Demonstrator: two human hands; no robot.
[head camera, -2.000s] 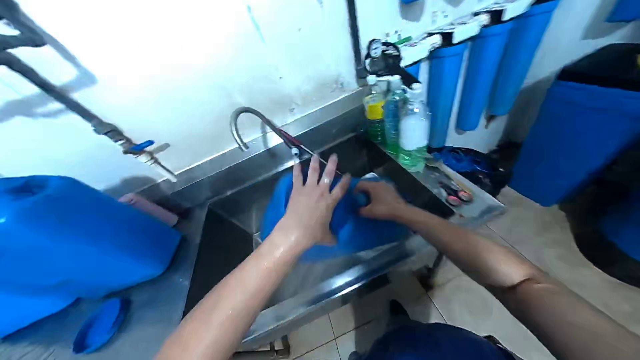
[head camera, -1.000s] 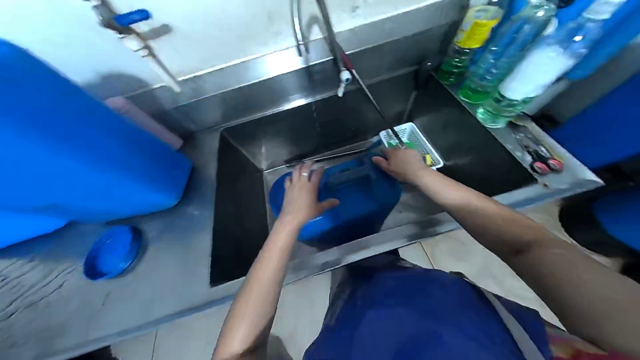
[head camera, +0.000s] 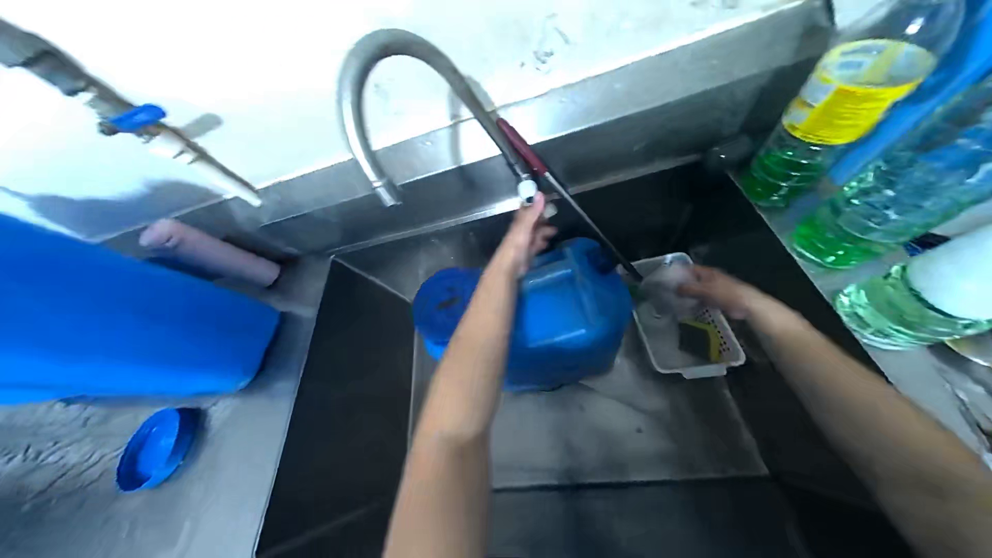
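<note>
A blue plastic jug (head camera: 570, 318) with a moulded handle lies in the stainless steel sink (head camera: 620, 442). My left hand (head camera: 531, 236) reaches over it to the white-tipped valve at the base of the curved faucet (head camera: 442, 62); its fingertips touch or nearly touch the valve. To the right, my right hand (head camera: 717, 291) is blurred over a white plastic basket (head camera: 659, 360), with a whitish, see-through thing at its fingers that I cannot make out. A yellow and dark sponge (head camera: 701, 341) lies in the basket. A long thin rod with a red handle (head camera: 521, 146) leans from the faucet towards the basket.
Bottles of green liquid (head camera: 787, 167) stand along the right edge. On the left counter are a large blue container (head camera: 124, 318), a blue round cap (head camera: 159, 449) and a pinkish cylinder (head camera: 209, 252). A pipe with a blue valve (head camera: 138, 118) runs down the wall.
Both hands have left the blue jug: the left has moved up to the faucet valve, the right over the basket. The view has shifted closer to the sink.
</note>
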